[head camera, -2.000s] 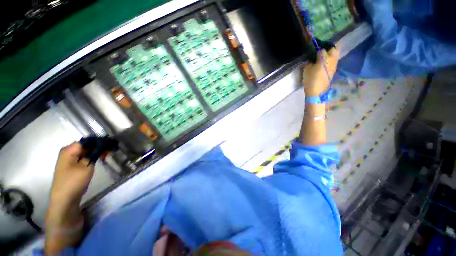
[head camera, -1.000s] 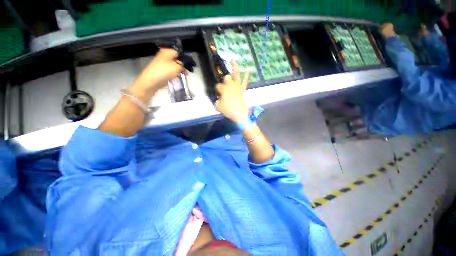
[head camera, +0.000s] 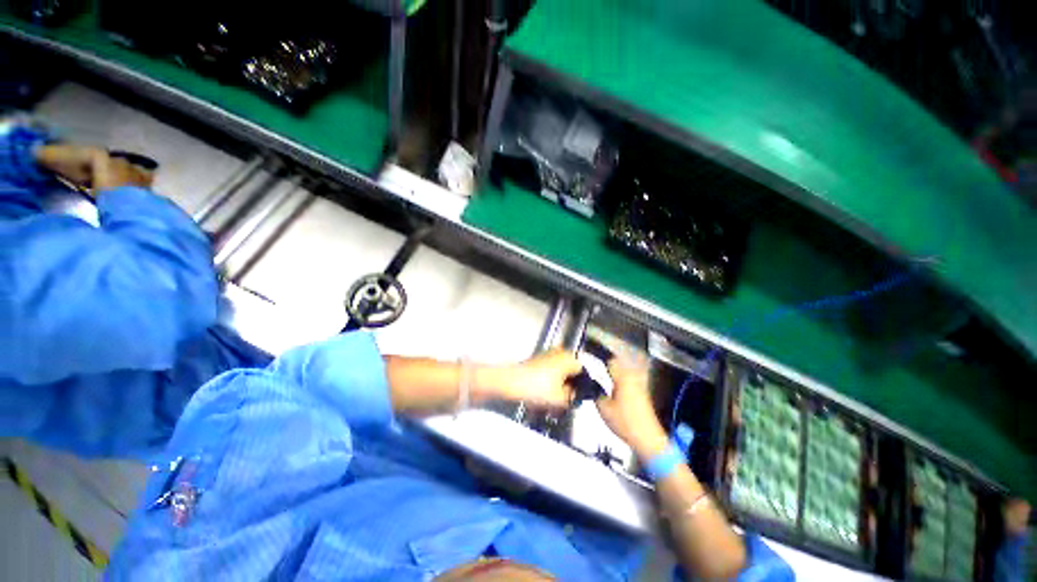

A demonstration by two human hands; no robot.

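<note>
My left hand and my right hand are close together over the conveyor, with black finger cots on the fingertips. A white patch shows between them; I cannot tell if it is a cloth or the pan. The fingers are blurred and any grip is unclear. A light blue wrist strap is on my right wrist. To the right of my hands, a black carrier holds two green circuit board panels.
Another carrier with green panels is farther right. A handwheel is left of my hands. A component tray and plastic bags sit on the green shelf. A person's sleeve is at the left, another person's hand at the right edge.
The view has swung left, showing the shelf and left neighbour. My hands, far apart at first, are now close together. My right hand has left the carriers.
</note>
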